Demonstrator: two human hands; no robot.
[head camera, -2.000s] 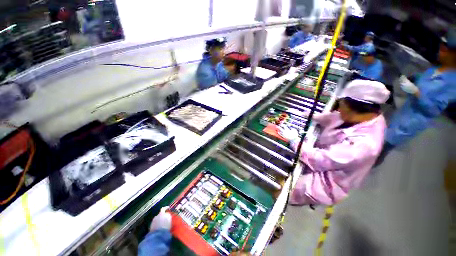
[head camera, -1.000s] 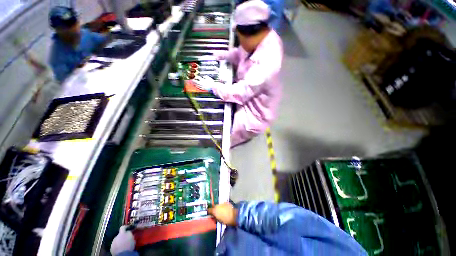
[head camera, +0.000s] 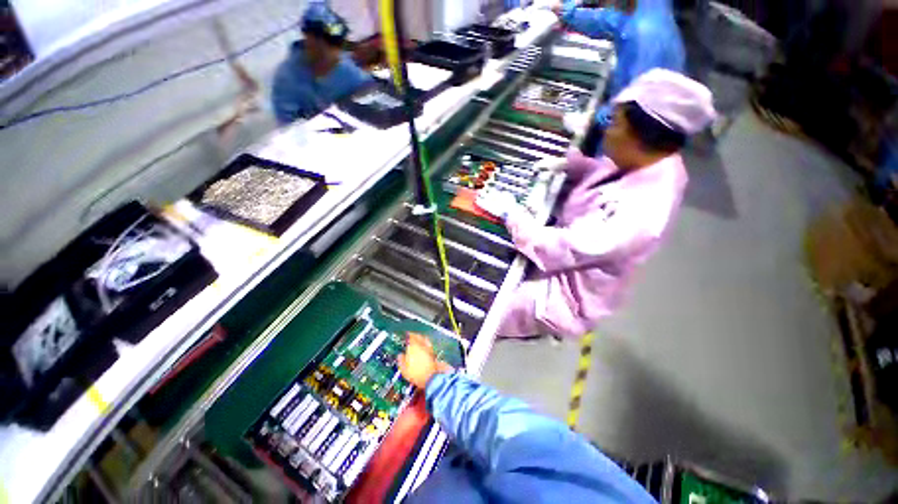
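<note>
A populated circuit board (head camera: 345, 394) lies at an angle on a dark green pallet (head camera: 241, 399) over the roller conveyor. Its white blocks are at the lower left side, small yellow parts run through the middle and green board shows beyond. A red sheet (head camera: 389, 458) shows along its lower right side. My bare right hand (head camera: 421, 360) is at the board's upper right edge, fingers over it; whether it grips the edge is unclear. My left hand is not in view.
A yellow and black cable (head camera: 429, 197) hangs over the conveyor rollers (head camera: 443, 258). A white shelf (head camera: 251, 264) holds a tray of small pieces (head camera: 258, 193) and black bins (head camera: 148, 264). A person in pink (head camera: 610, 221) works at another board; people in blue are farther off.
The board has turned counterclockwise on its pallet, so the red sheet is now at its right. My gloved left hand has left the view. My right hand has moved to the board's upper right edge.
</note>
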